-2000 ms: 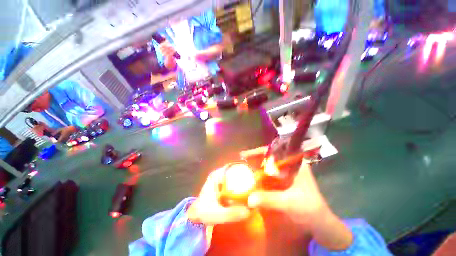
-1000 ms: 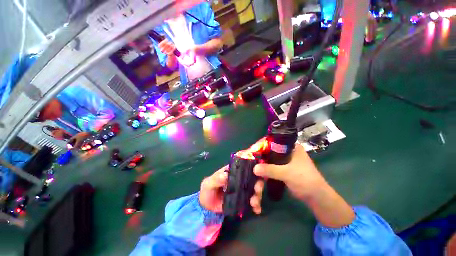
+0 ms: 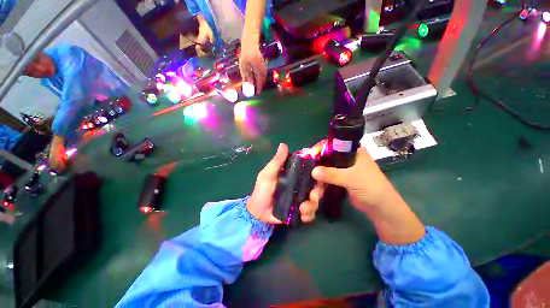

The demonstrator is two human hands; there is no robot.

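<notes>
My left hand (image 3: 263,191) holds a black light unit (image 3: 293,187), which glows pink at its upper and lower ends. My right hand (image 3: 369,191) grips a black electric screwdriver (image 3: 345,144) upright, with a pale label and a cable at its top. The thumb of my right hand touches the unit's right side. The screwdriver's lower tip is dark and hard to make out. The silver screw feeder (image 3: 398,93) stands beyond my right hand, with a small metal block (image 3: 396,137) on its pale ledge.
A black tray (image 3: 57,231) lies at left, near a single light unit (image 3: 152,193). More dark units (image 3: 140,149) lie beyond. Across the bench are several glowing units, a metal upright (image 3: 456,45) and people in blue. A cable (image 3: 482,96) curves at right.
The held unit has turned from its glowing end facing me to its dark side. The opposite person's arm now reaches down to the glowing units. The view has shifted.
</notes>
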